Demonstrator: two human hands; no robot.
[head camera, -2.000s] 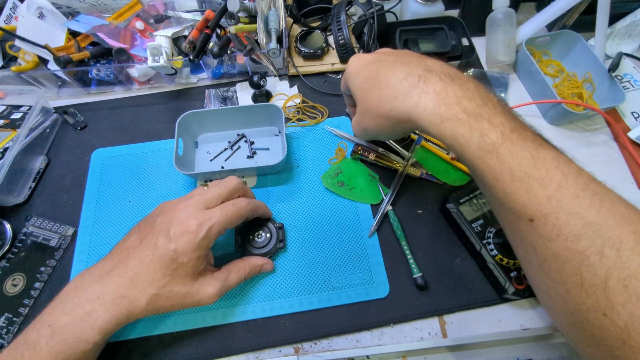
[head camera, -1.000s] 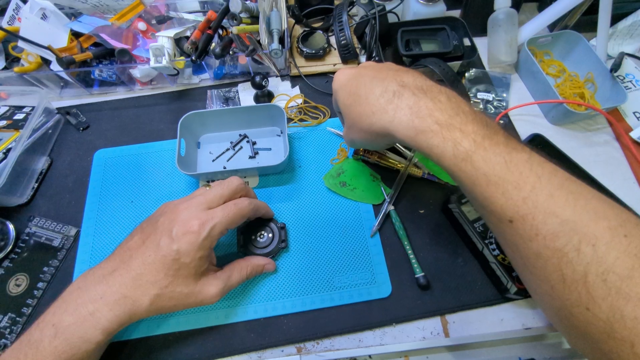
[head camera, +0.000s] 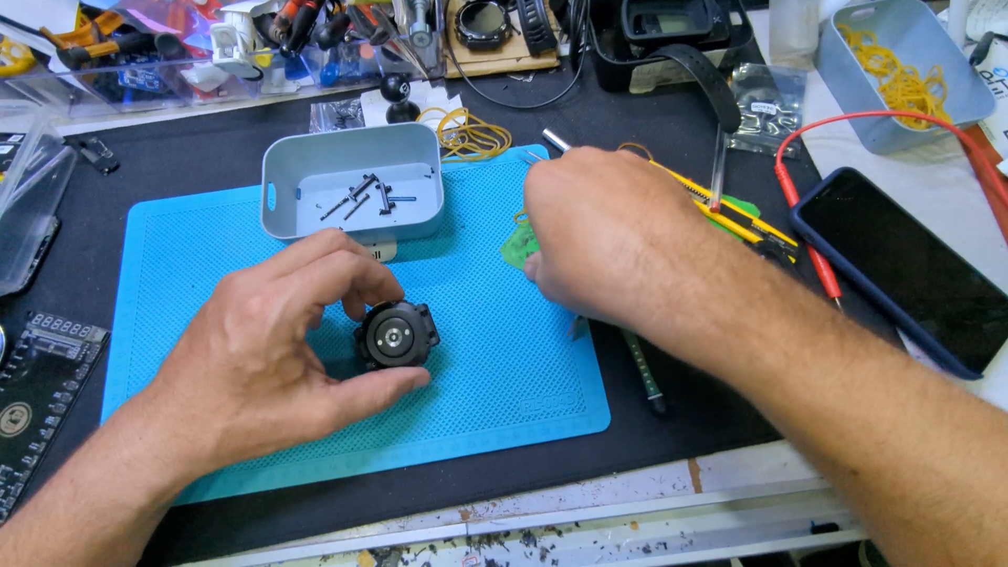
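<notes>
My left hand (head camera: 291, 346) grips a round black watch case (head camera: 395, 335) between thumb and fingers, its back with the sensor facing up, on the blue mat (head camera: 488, 378). My right hand (head camera: 587, 228) is lowered over the mat's right edge, among tools; its fingertips are hidden, so what they hold cannot be told. Tweezer-like metal tips show just beyond it. A green pick (head camera: 520, 246) lies partly under it, and a green-handled screwdriver (head camera: 646, 378) lies below. The grey-blue tray (head camera: 276, 185) behind the left hand holds several small dark screws and pins.
Yellow cutters (head camera: 732, 213), a red test probe (head camera: 819, 264) and a dark phone (head camera: 906, 268) lie at the right. A bin of rubber bands (head camera: 850, 102) stands at the back right. Watches (head camera: 482, 25) and a clear organizer full of tools (head camera: 165, 83) line the back. A circuit board (head camera: 47, 394) is at the left.
My right hand has come nearer, down toward the mat's right edge. The left hand still holds the watch case. A phone is now plainly in view at the right, where a multimeter showed earlier.
</notes>
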